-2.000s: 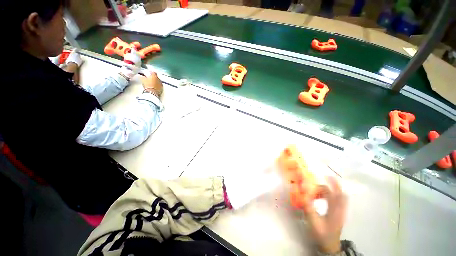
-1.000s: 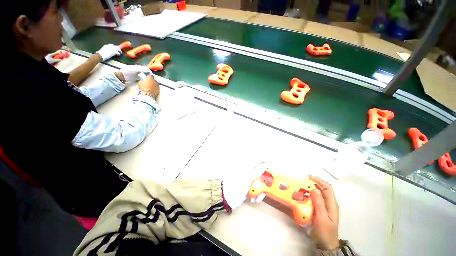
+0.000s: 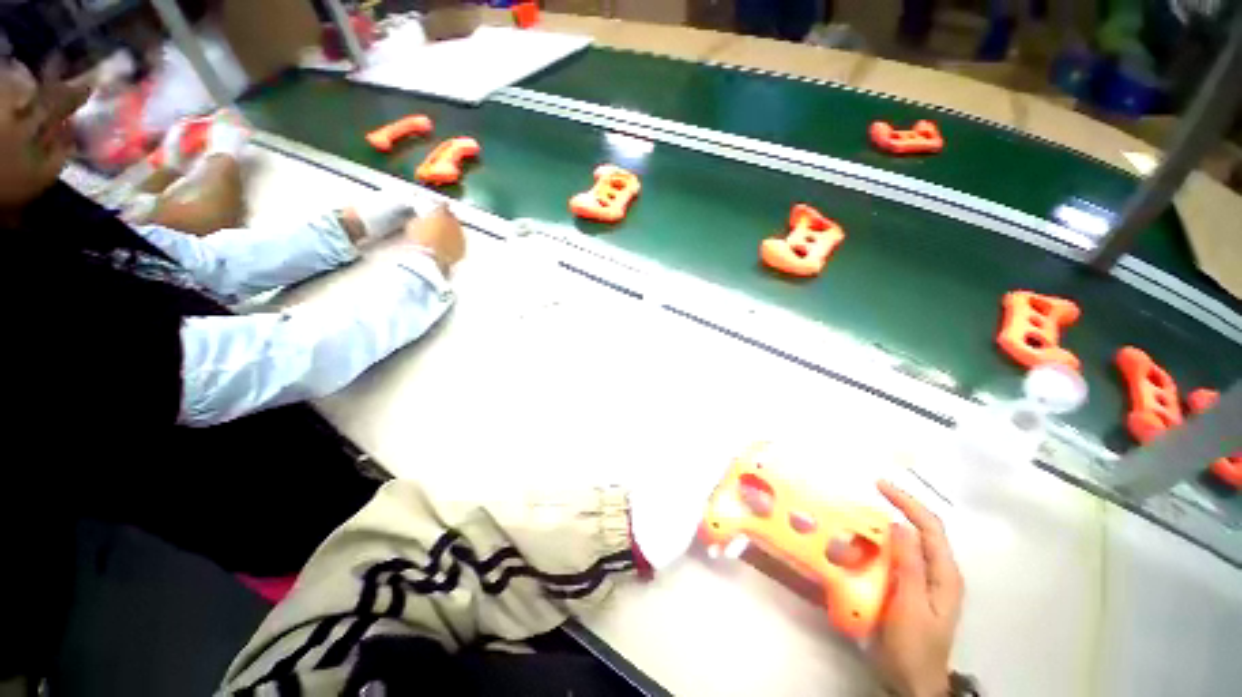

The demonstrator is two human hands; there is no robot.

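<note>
An orange controller shell (image 3: pixel 801 523) is held over the white bench, its openings facing up, tilted down to the right. My left hand (image 3: pixel 677 511), in a white glove, grips its left end; the glove blends into the bright bench and only its fingertips show clearly below the shell. My right hand (image 3: pixel 922 595), bare, holds the right end, with the fingers along its right edge.
A green conveyor belt (image 3: pixel 708 245) carries several spaced orange shells. A whitish bottle with a round clear top (image 3: pixel 1015 422) stands at the belt edge, beside a slanting grey post (image 3: pixel 1185 443). A neighbour's sleeved arms (image 3: pixel 320 357) rest on the bench at left. A white board (image 3: pixel 470 61) lies far back.
The shell went from a blurred, upright pose to lying across both hands, then shifted slightly right and tilted more. The neighbour leans left. The whole view has shifted slightly.
</note>
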